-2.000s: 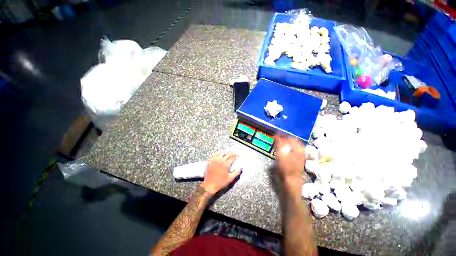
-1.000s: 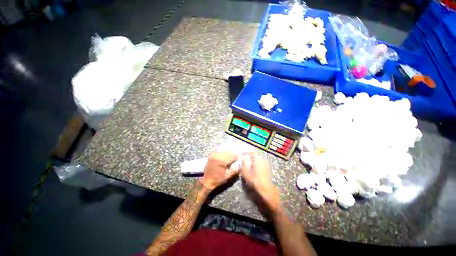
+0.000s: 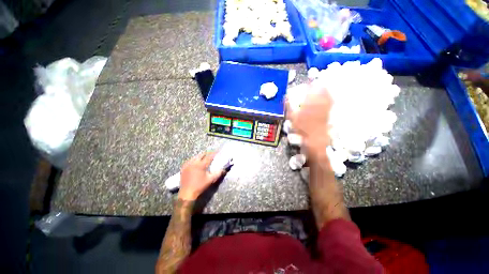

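Observation:
My left hand [image 3: 197, 174] is closed over a white clay log [image 3: 172, 182] on the tabletop; the log's ends show on both sides of the hand. My right hand [image 3: 312, 120] is blurred over the left part of a large heap of white clay lumps [image 3: 356, 101]; whether it holds anything cannot be told. The digital scale [image 3: 244, 128] stands between and beyond my hands, its displays lit. A single clay lump [image 3: 268, 90] lies near the right side of its blue plate [image 3: 230, 88], with small crumbs to its left.
A black smartphone [image 3: 204, 82] lies left of the scale. Behind are a blue tray [image 3: 262, 52] of cream pieces and a blue bin [image 3: 343, 58] with a clear bag and an orange-and-black object. Another person's hand [image 3: 476, 79] is at far right. Clear bags [image 3: 56, 112] stand left beyond the table.
The view has shifted right. My right hand has left my left hand and moved right to the heap. The lump on the plate now sits farther right, leaving crumbs at its left.

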